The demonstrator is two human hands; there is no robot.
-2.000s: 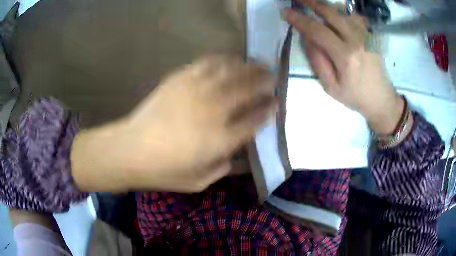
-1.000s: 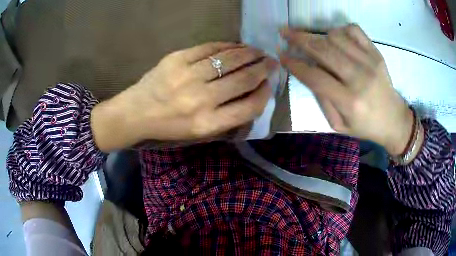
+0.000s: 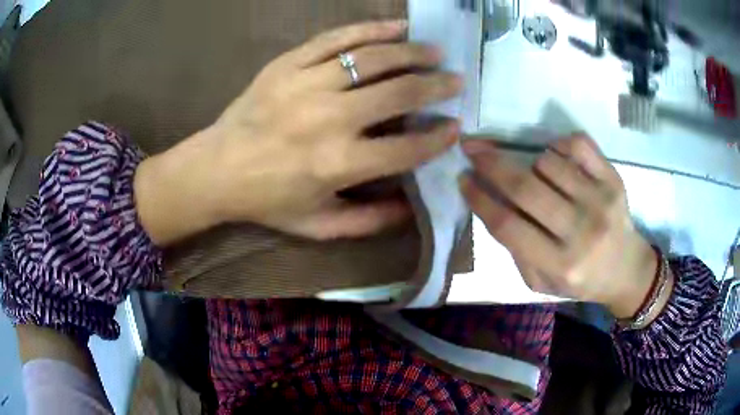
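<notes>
A large brown fine-ribbed garment panel (image 3: 162,89) lies on the table under my left hand. A brown-edged, white-backed band (image 3: 442,194) runs along its right side, curves at the table's front edge, and its tail hangs over the checked apron. My left hand (image 3: 324,134), with a ring, lies flat with fingers slightly apart, fingertips pressing on the band; its thumb is mostly hidden. My right hand (image 3: 560,223) is blurred, its thumb and fingertips pinched at the band's right edge beside the left fingertips.
The dark presser foot area (image 3: 645,73) of the sewing machine is at upper right, with a pale ribbed block (image 3: 638,112) below it. Red handles (image 3: 719,85) lie farther right. A round metal plate (image 3: 539,31) shows in the bed. The red-and-navy checked apron (image 3: 324,357) is below the table edge.
The view has shifted, so the machine parts show again. The panel's lower edge now shows below my left hand. Both hands stay at the band, my right hand lower beside my left fingertips.
</notes>
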